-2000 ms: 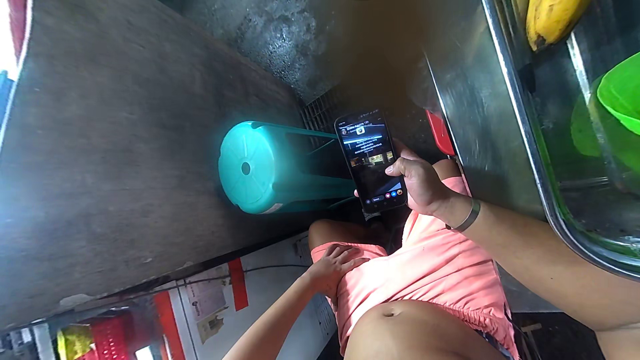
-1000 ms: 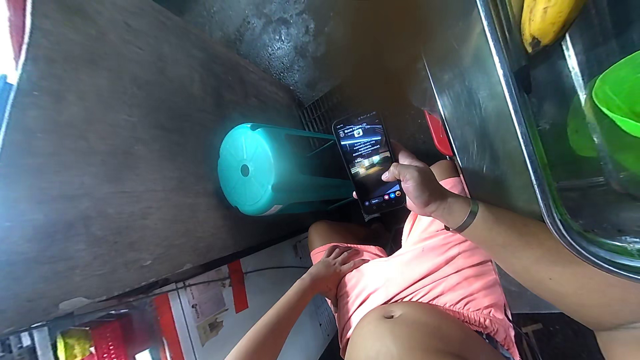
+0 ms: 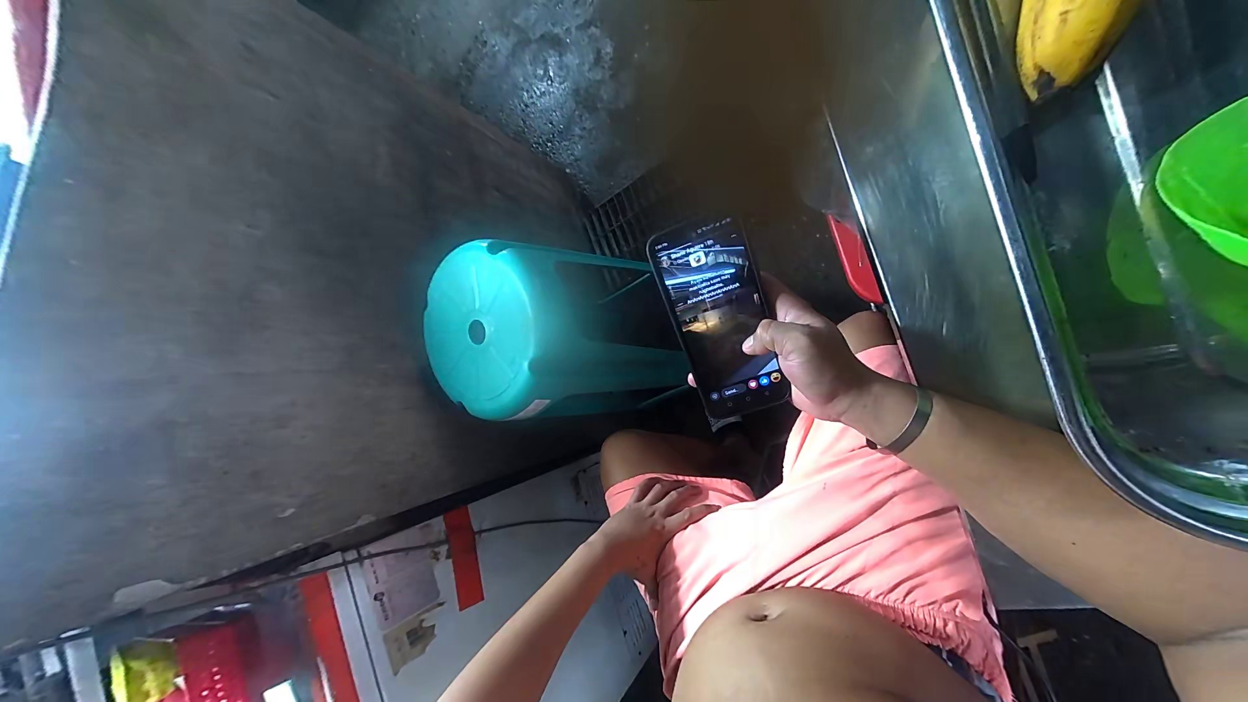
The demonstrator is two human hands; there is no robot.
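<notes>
My right hand [image 3: 814,356] holds a black smartphone [image 3: 720,317] with its screen lit, the thumb over the lower part of the screen. A metal bracelet [image 3: 912,421] is around that wrist. My left hand [image 3: 653,522] rests with its fingers spread on the pink shorts [image 3: 877,517] over my thigh, holding nothing. Left of the phone a teal plastic stool [image 3: 487,331] stands, its round seat with a central hole facing the camera. The phone hides part of the stool's legs.
At the right is a metal counter [image 3: 916,175] with a glass-like basin [image 3: 1063,390] holding a yellow banana [image 3: 1068,44] and a green plastic bowl [image 3: 1209,180]. A red object [image 3: 855,261] is beside the counter. A grey wall [image 3: 244,244] stands left; a red basket [image 3: 214,663] is lower left.
My right thumb has shifted a little over the phone screen. The left hand stays on the shorts.
</notes>
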